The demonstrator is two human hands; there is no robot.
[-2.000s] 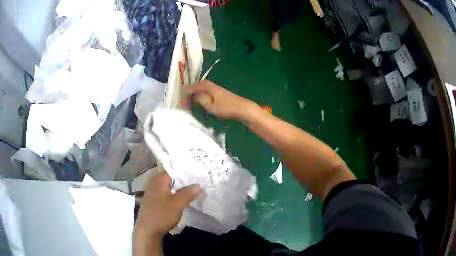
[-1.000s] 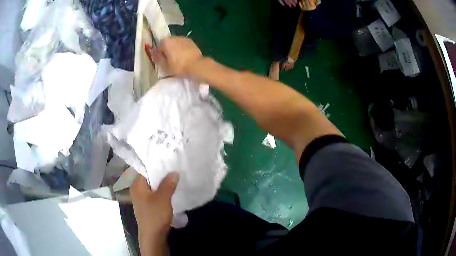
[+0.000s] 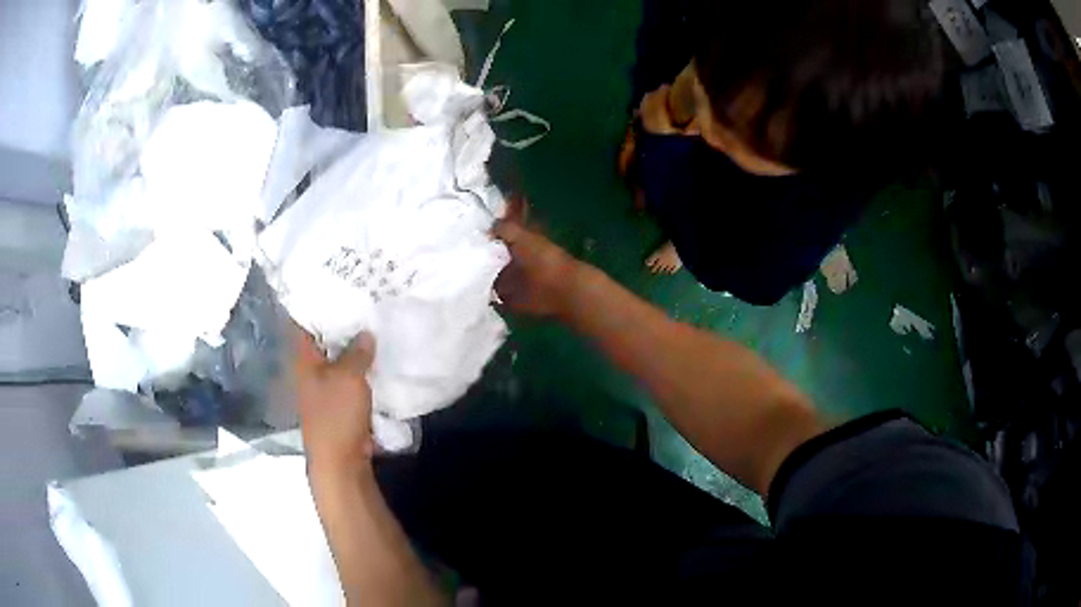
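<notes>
A crumpled white bundle with dark handwritten marks is held up in front of me, beside the scrap heap. My left hand grips its near left edge, with the thumb on top. My right hand is at its right edge; the hand is blurred and its fingers are partly hidden behind the bundle. Thin loose strands stick out at the bundle's far end. White cut pieces lie on the pale grey table at the lower left.
A heap of white scraps and clear plastic is at the left, with dark blue patterned cloth behind it. A person with dark hair is low over the green floor at the upper right. Small scraps lie on the floor. Dark tagged bundles line the right.
My right hand has moved from the pale-edged box beyond the bundle to the bundle's right side. The bundle has tilted, and its far end now shows. The person has come further into view.
</notes>
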